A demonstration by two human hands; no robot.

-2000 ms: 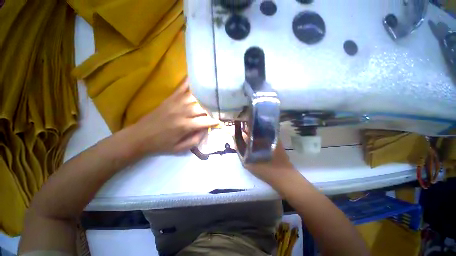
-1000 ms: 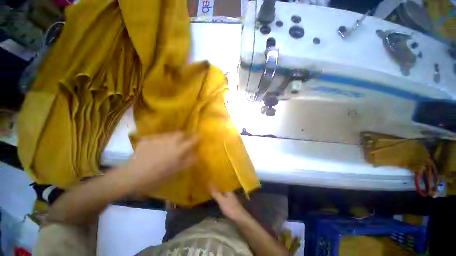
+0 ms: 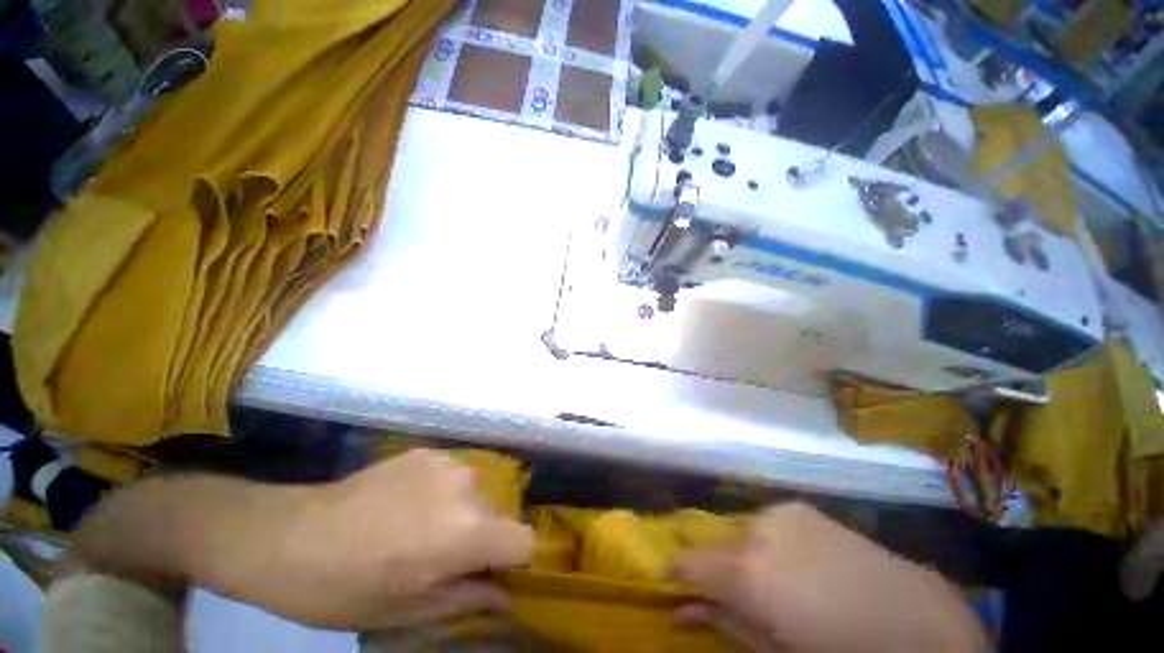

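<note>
A mustard garment panel (image 3: 600, 612) is held low over my lap, below the table's front edge. My left hand (image 3: 421, 542) grips its left part and my right hand (image 3: 791, 580) grips its right part. The cloth is bunched between them, and its lower part is cut off by the bottom of the picture. The white sewing machine (image 3: 817, 274) with a blue stripe stands beyond my hands; its presser foot area (image 3: 651, 300) holds no cloth.
A pleated-looking mustard stack (image 3: 255, 281) hangs over the left table edge. Small mustard pieces (image 3: 900, 415) and red-handled scissors (image 3: 977, 478) lie at the right. A patterned sheet (image 3: 530, 64) is at the table's back. Part of another hand (image 3: 1145, 565) shows at the right edge.
The mustard panel has moved off the table down to my lap. Both hands are now gripping it; the left hand was spread over it a second ago. The view has shifted back from the machine.
</note>
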